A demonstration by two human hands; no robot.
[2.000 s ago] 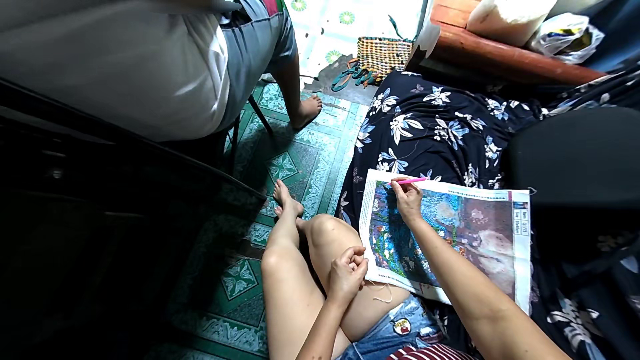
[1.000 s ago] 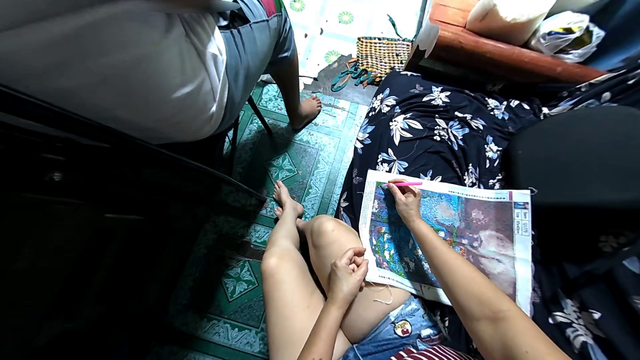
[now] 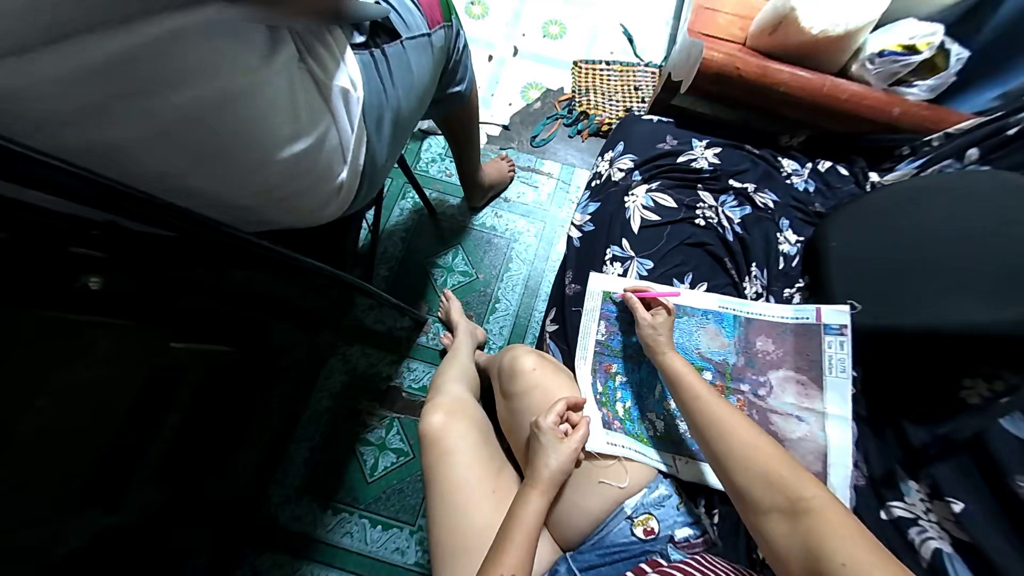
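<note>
A diamond painting canvas (image 3: 784, 384) with white printed margins lies on dark floral fabric to my right, its left edge against my thigh. Its left part is covered in blue, green and red dots; the right part looks smoother, in mauve and pink. My right hand (image 3: 652, 320) holds a pink applicator pen (image 3: 658, 294) near the canvas's upper left corner. My left hand (image 3: 558, 440) rests on my thigh beside the canvas's left edge, fingers curled, thumb near the fingertips; whether something small is between them cannot be told. A pale thread (image 3: 614, 474) lies on my thigh.
A seated person (image 3: 400, 88) is at the upper left, one bare foot on the green patterned floor (image 3: 512, 232). A woven mat (image 3: 616, 86) lies near a reddish wooden piece of furniture (image 3: 816, 86) bearing a plastic bag (image 3: 908, 56). A black rounded object (image 3: 920, 248) stands at right.
My right hand has shifted slightly left along the canvas's top edge with the pink pen since the earliest frame. My left hand has stayed on my thigh.
</note>
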